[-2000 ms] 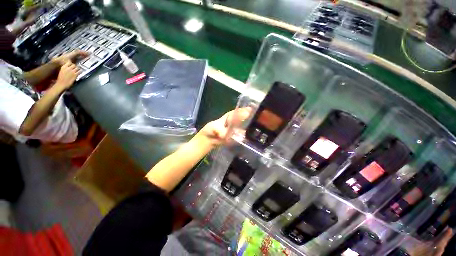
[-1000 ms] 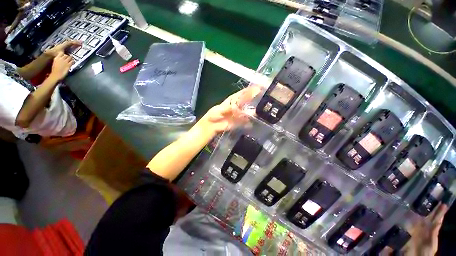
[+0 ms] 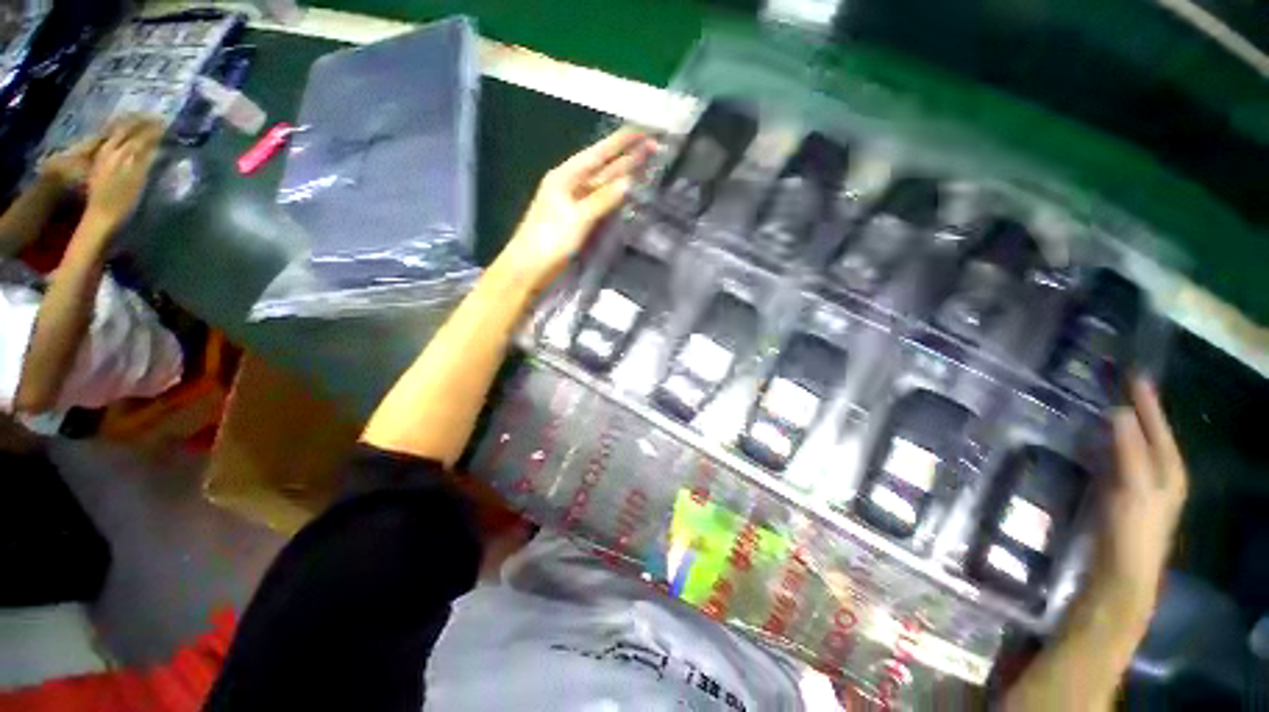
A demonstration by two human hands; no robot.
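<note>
A large clear blister tray (image 3: 849,299) holds black phones in two rows, lying back side up with pale patches showing on the front row. The picture is blurred there. My left hand (image 3: 578,209) grips the tray's left end by its upper corner. My right hand (image 3: 1144,501) is at the tray's right end, fingers on the rim. The tray is above the work mat (image 3: 599,473), which has red lettering and a green-yellow patch. Whether the tray touches the mat, I cannot tell.
A grey stack in a clear bag (image 3: 383,146) lies on the dark green bench at the left. A red marker-like item (image 3: 265,148) is beside it. Another person's hands (image 3: 112,160) work at a gridded tray, far left. A cardboard box (image 3: 265,445) stands below the bench edge. A green belt runs behind.
The tilted tray has come down and left and now lies flatter over the mat. Both my hands have moved with it. My right hand shows more fully, and the view has shifted.
</note>
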